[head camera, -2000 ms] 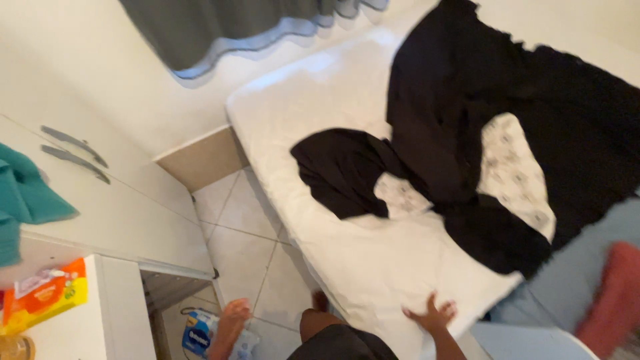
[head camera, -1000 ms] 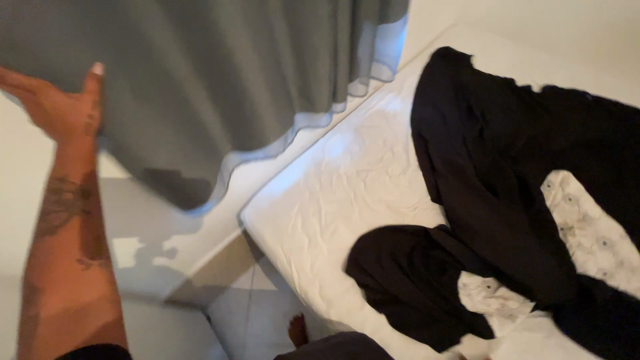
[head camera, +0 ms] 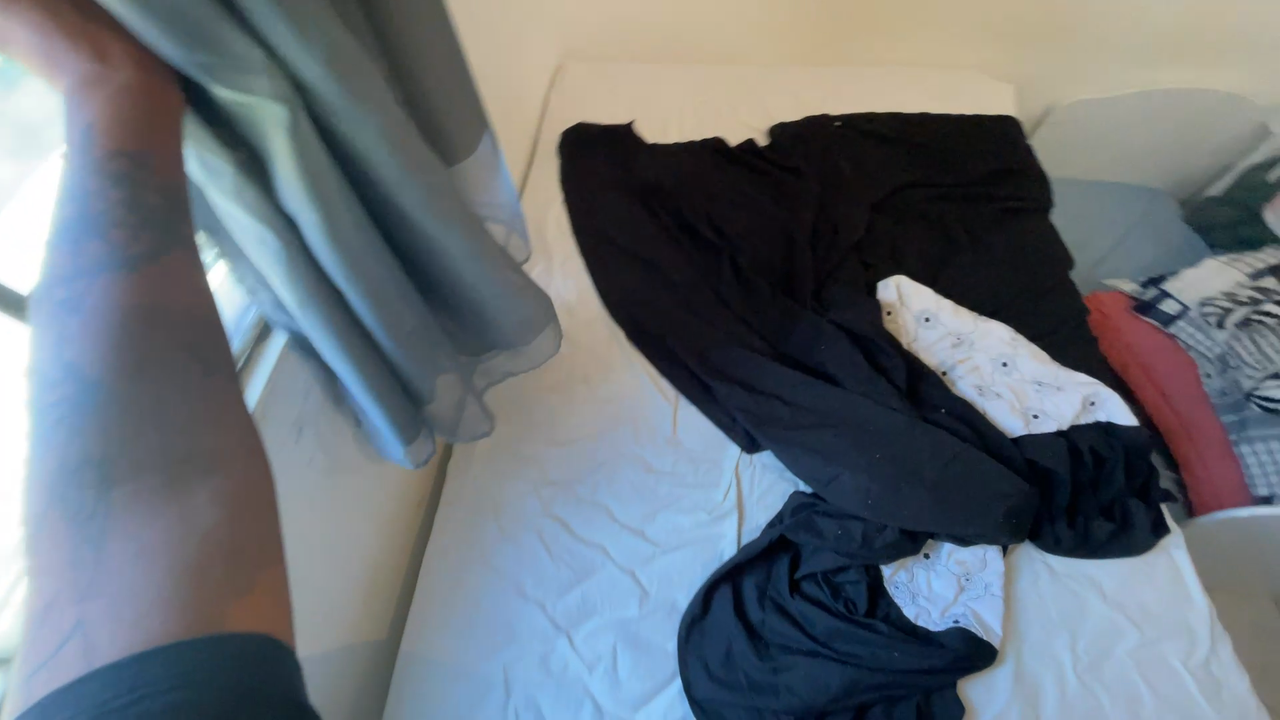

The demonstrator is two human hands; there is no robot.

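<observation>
My left arm reaches up along the left edge, and my left hand (head camera: pixel 75 35) is at the top left corner against the grey curtain (head camera: pixel 340 220). Most of the hand is cut off, so its grip is hidden. The curtain hangs in folds with a sheer lower edge, drawn aside from a bright window (head camera: pixel 25 170). On the white-sheeted bed (head camera: pixel 560 540) lies a large black garment (head camera: pixel 800 330) with patterned white sections (head camera: pixel 1000 365). A bunched black cloth part (head camera: pixel 800 620) lies at its lower end. My right hand is out of view.
At the right edge of the bed are a red cloth (head camera: pixel 1165 390), a checked cloth (head camera: pixel 1260 420) and a blue-grey pillow or cushion (head camera: pixel 1120 230). A pale rounded surface (head camera: pixel 1240 560) shows at the lower right. A wall (head camera: pixel 800 35) stands behind the bed.
My left hand has risen from low in view to the curtain, which is now pulled aside, and daylight comes in. My right hand has left the view. The view has swung towards the window and bed.
</observation>
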